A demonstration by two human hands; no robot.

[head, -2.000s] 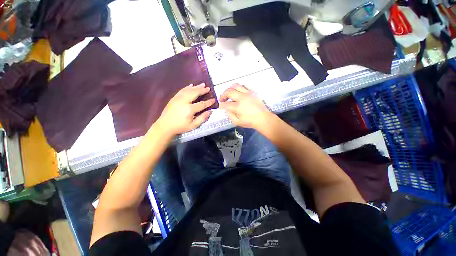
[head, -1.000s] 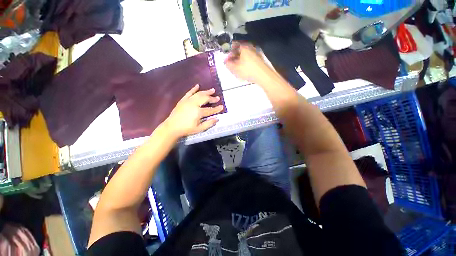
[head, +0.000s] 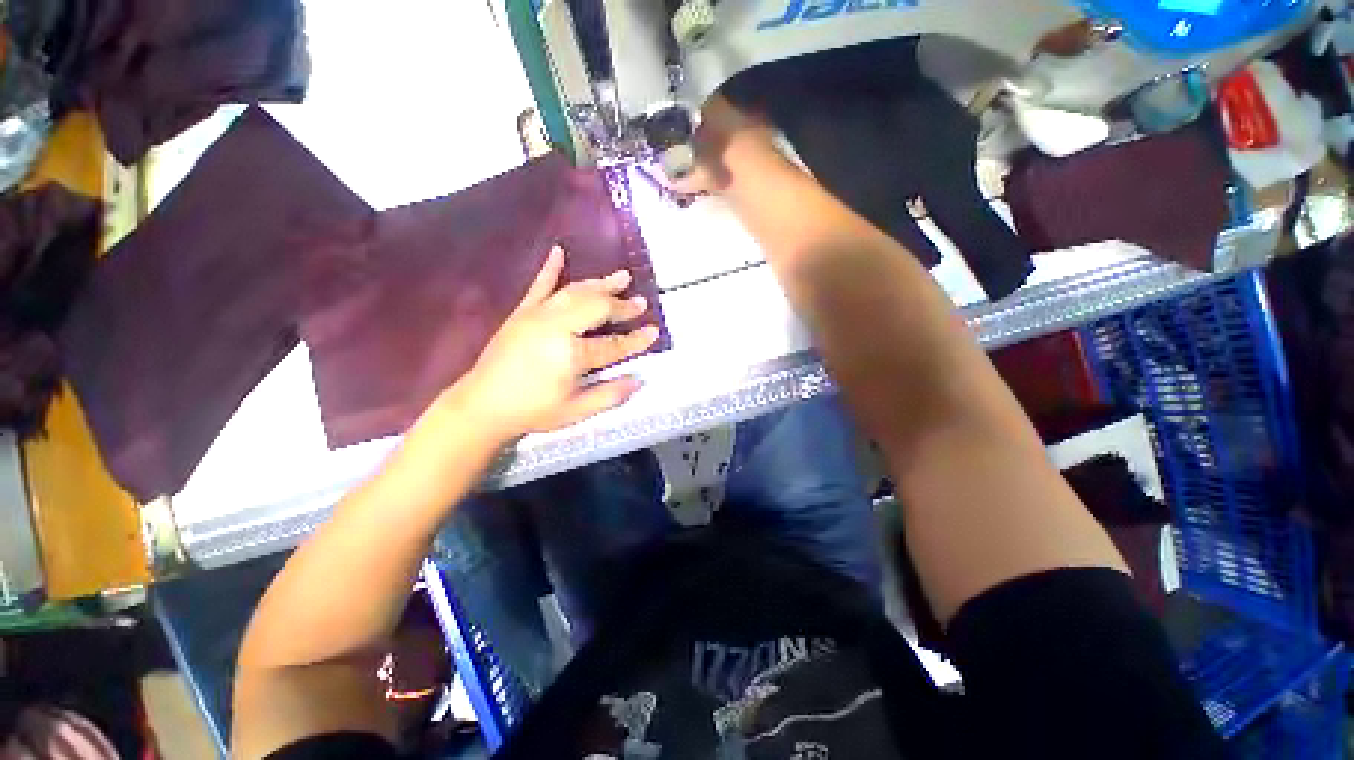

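A flat maroon garment panel [head: 446,297] lies on the white table with its right edge at the lit presser foot [head: 609,156]. A narrow strip [head: 642,275] runs along that edge. My left hand [head: 564,349] lies flat on the panel with fingers spread, fingertips at the strip. My right hand [head: 720,149] is at the right of the presser foot, under the white sewing machine head [head: 891,33]. Its fingers are blurred and partly hidden by machine parts, so I cannot tell whether it holds anything.
Another maroon panel [head: 186,305] lies at the left, touching the worked one. Bunched dark cloth [head: 178,67] is at the far left. Black strips [head: 891,149] lie beyond my right forearm, and a ribbed maroon pile [head: 1129,193] is farther right. A blue basket [head: 1218,446] stands below right.
My right hand has moved from the panel's near right corner up to the presser foot. My left hand stays on the panel. The view has shifted slightly.
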